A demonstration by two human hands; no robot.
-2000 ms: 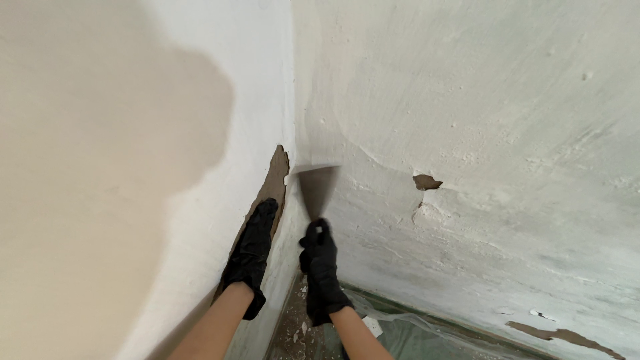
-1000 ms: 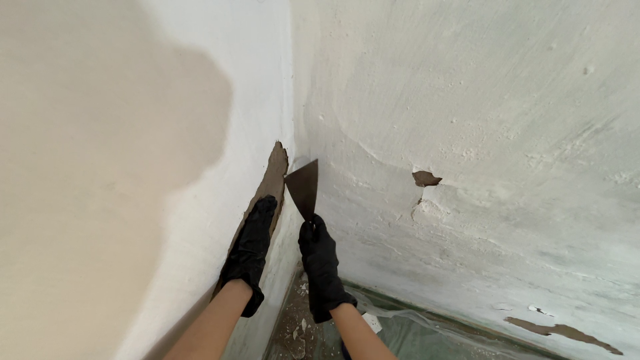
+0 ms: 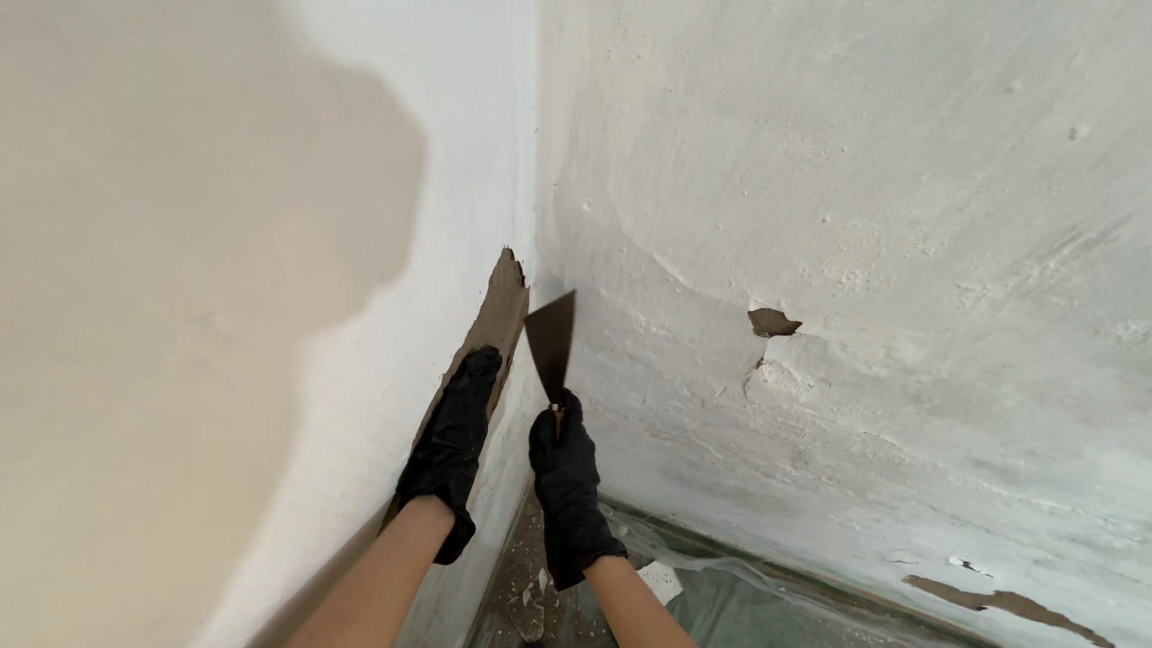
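My left hand, in a black glove, lies flat against the left wall over a long strip of bare brown plaster beside the corner; it holds nothing that I can see. My right hand, also gloved in black, grips a putty knife by its handle. The blade points up, with its left tip near the right edge of the bare strip at the wall corner. On the right wall, the pale coating is rough and bumpy.
The right wall has a small brown chipped patch and a longer one low down. Below, plastic sheeting covers the floor along the wall, with a white flake and loose debris near the corner.
The putty knife blade, blurred and turned more to the right wall two seconds ago, is now tilted with its left tip at the corner. My left hand stays on the bare strip.
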